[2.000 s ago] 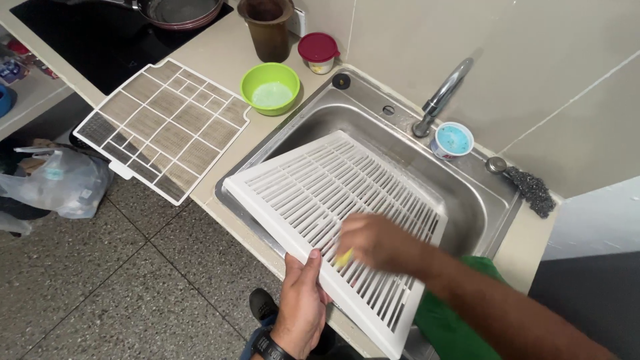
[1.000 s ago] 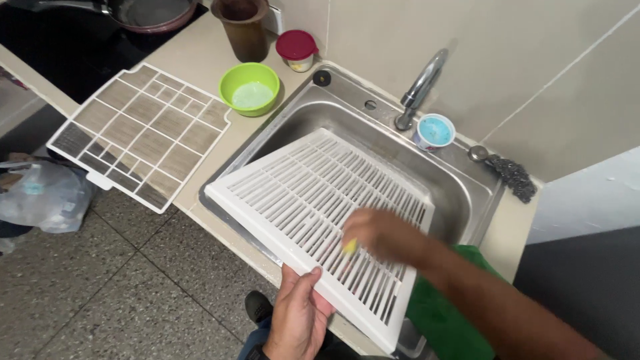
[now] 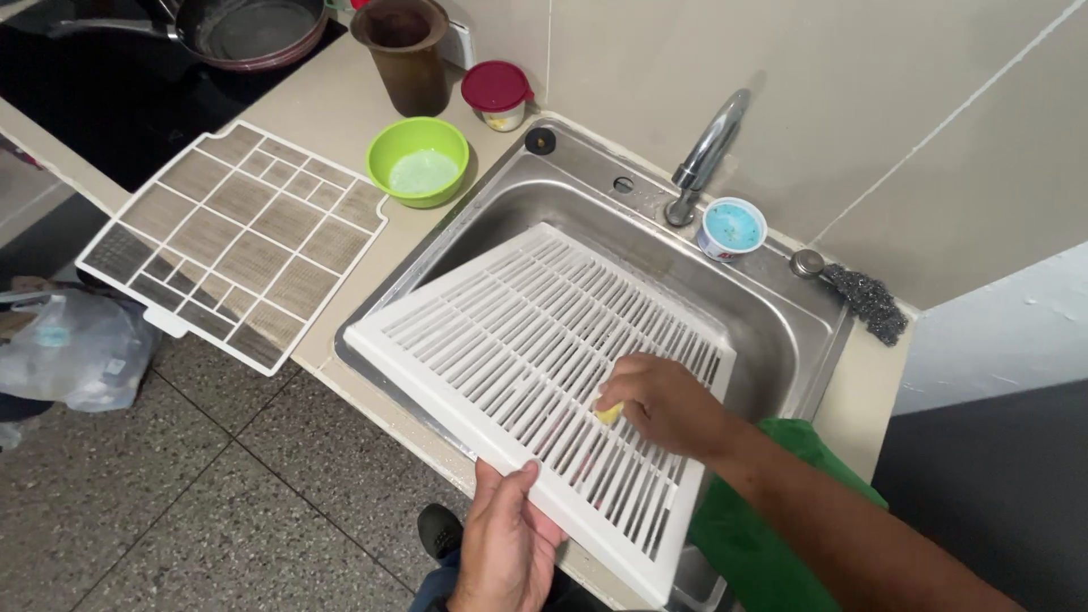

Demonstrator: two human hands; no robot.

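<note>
A white slatted plastic grille (image 3: 544, 374) lies tilted across the stainless steel sink (image 3: 765, 331), its near edge over the front rim. My left hand (image 3: 514, 531) grips that near edge, thumb on top and fingers beneath. In my right hand (image 3: 659, 404) is a small yellow sponge (image 3: 609, 414), pressed on the slats right of the grille's middle. A white-framed mesh filter (image 3: 246, 238) lies on the counter to the left, partly past its front edge. Beside the filter stands a lime green bowl (image 3: 418, 161) with pale, cloudy liquid.
A chrome faucet (image 3: 712, 153), a tub of blue paste (image 3: 732, 228) and a metal scourer (image 3: 867, 302) are along the sink's back. A brown vase (image 3: 406, 59) and a red-lidded container (image 3: 497, 92) stand behind the bowl. Green cloth (image 3: 765, 527) hangs at the front right.
My right hand has shifted a little over the slats with the sponge. The left hand keeps its hold on the grille's near edge. The view has shifted slightly.
</note>
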